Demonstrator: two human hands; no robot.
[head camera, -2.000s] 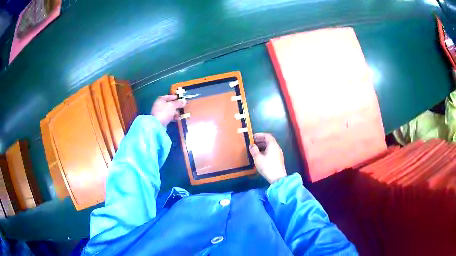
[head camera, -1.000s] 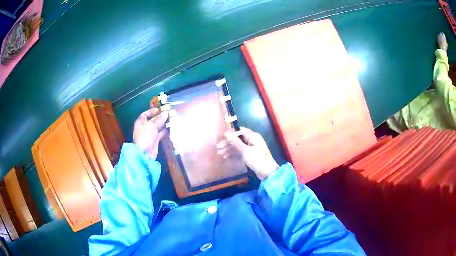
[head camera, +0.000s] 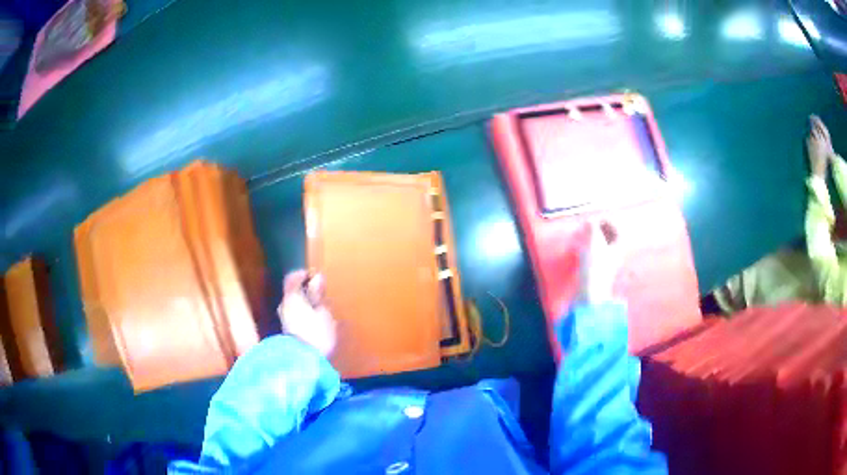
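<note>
An orange tray (head camera: 371, 269) lies in front of me, offset to the left over another orange tray. A black-bordered panel (head camera: 443, 249) with pale tabs shows along its right side. My left hand (head camera: 308, 311) is at the upper tray's left edge, fingers curled on it. Another black-bordered panel (head camera: 594, 160) lies on the upper part of the large red tray (head camera: 650, 278). My right hand (head camera: 604, 255) is blurred over the red tray, just below that panel and apart from it, with no held thing visible. A thin rubber band (head camera: 501, 320) lies right of the orange trays.
A stack of orange trays (head camera: 153, 278) stands at left, more (head camera: 32, 315) at the far left. A tall red tray stack (head camera: 752, 371) is at lower right. A pink tray (head camera: 46, 70) is at upper left. Another person's arm (head camera: 822, 199) is at right.
A panel now lies on the red tray, where my right hand has moved. An orange tray now covers most of the middle spot where a panel was handled. My left hand moved lower.
</note>
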